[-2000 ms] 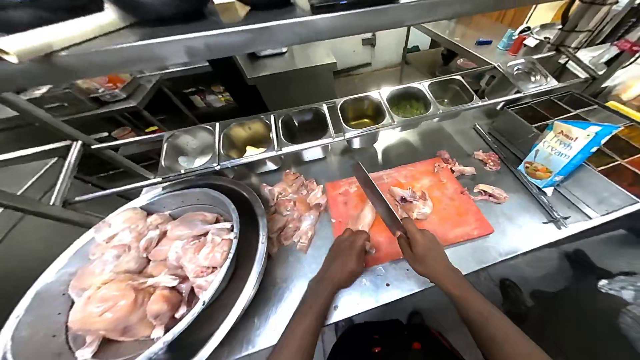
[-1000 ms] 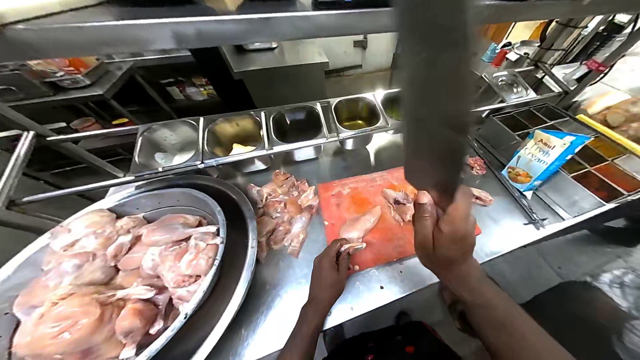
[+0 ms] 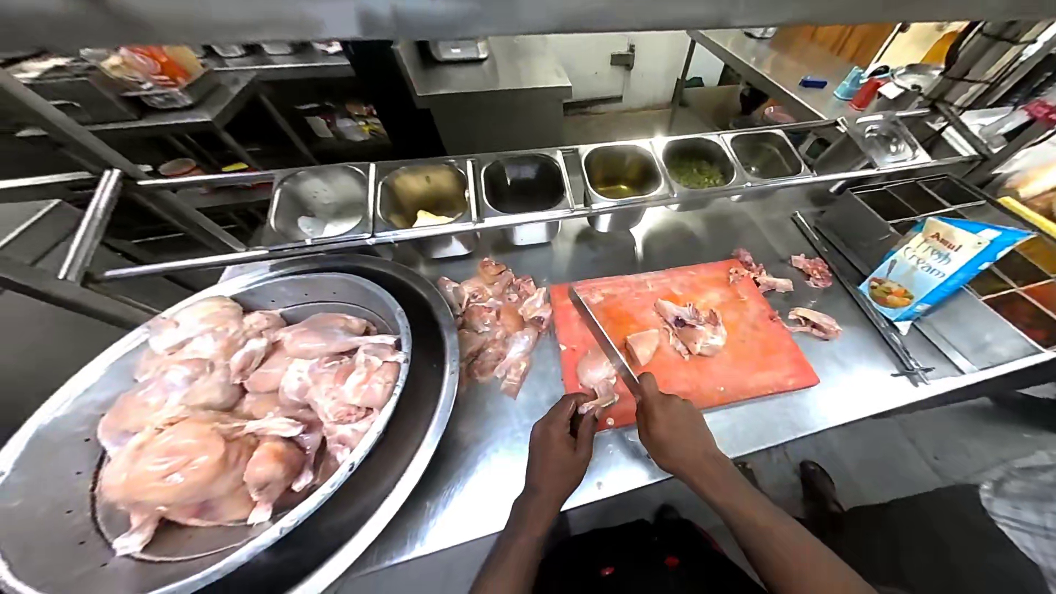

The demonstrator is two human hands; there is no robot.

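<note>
On a red cutting board (image 3: 751, 338), my right hand (image 3: 672, 421) grips the handle of a large knife (image 3: 604, 338), whose blade lies low across the board's left part. Just left of the blade is a piece of raw chicken (image 3: 596, 371), its near end held in the fingers of my left hand (image 3: 565, 437). A smaller cut piece (image 3: 642, 346) lies right of the blade. Farther right on the board is a bony chicken piece (image 3: 695, 328). Beside the board's left edge, cut chicken pieces (image 3: 495, 318) are heaped on the steel counter.
A perforated metal pan (image 3: 49, 495) of whole raw chickens (image 3: 181, 462) sits in a wider dark pan (image 3: 425, 371) at left. Steel inserts (image 3: 322, 202) line the back. Scraps (image 3: 815, 322), metal skewers (image 3: 858, 297) and an Amul cream packet (image 3: 932, 264) are at right.
The knife, raised high in front of the view a second ago, is down on the board. The chicken piece by my left hand now shows as two parts, one each side of the blade.
</note>
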